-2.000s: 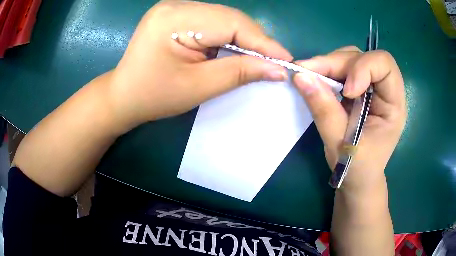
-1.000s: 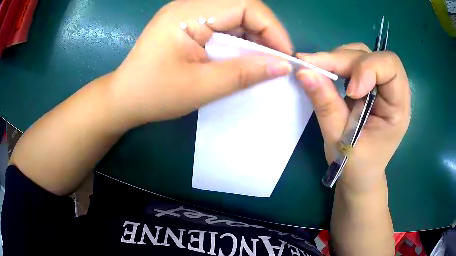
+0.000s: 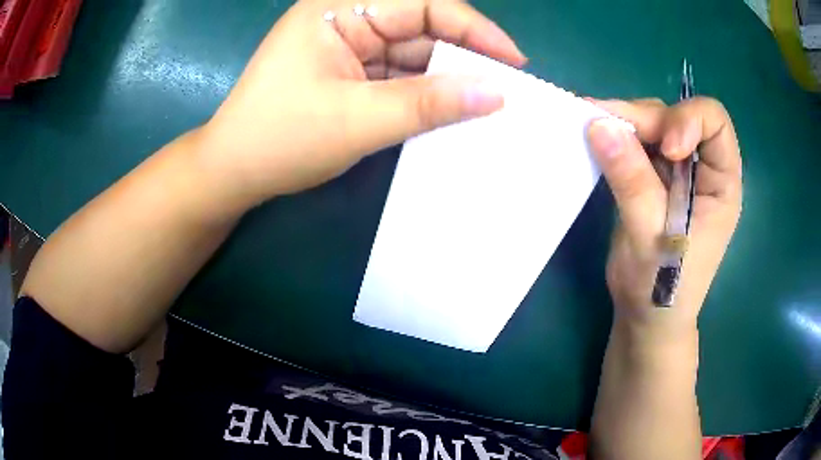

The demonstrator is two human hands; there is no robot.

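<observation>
A white sticker sheet (image 3: 477, 207) is held above the bench, its upper edge slanting down to the right. My left hand (image 3: 360, 99) grips its upper left part, thumb on the near face and fingers behind. Three tiny white dot stickers (image 3: 360, 11) sit on my left hand near the finger bases. My right hand (image 3: 671, 171) pinches the sheet's upper right corner between thumb and index finger. It also holds slim silver tweezers (image 3: 680, 198), points upward, a yellowish band near the rear. The sheet's far side is hidden.
The glossy green bench mat (image 3: 207, 67) lies under my hands, its curved front edge near my body. Red-pink trays (image 3: 36, 40) stand at the upper left. A yellow strip (image 3: 792, 45) shows at the upper right. Some red material (image 3: 723, 447) shows below the bench edge.
The folded or curled upper edge of the sheet now looks opened out flat. My right hand has moved slightly right, with the tweezers more upright. My left hand has risen slightly.
</observation>
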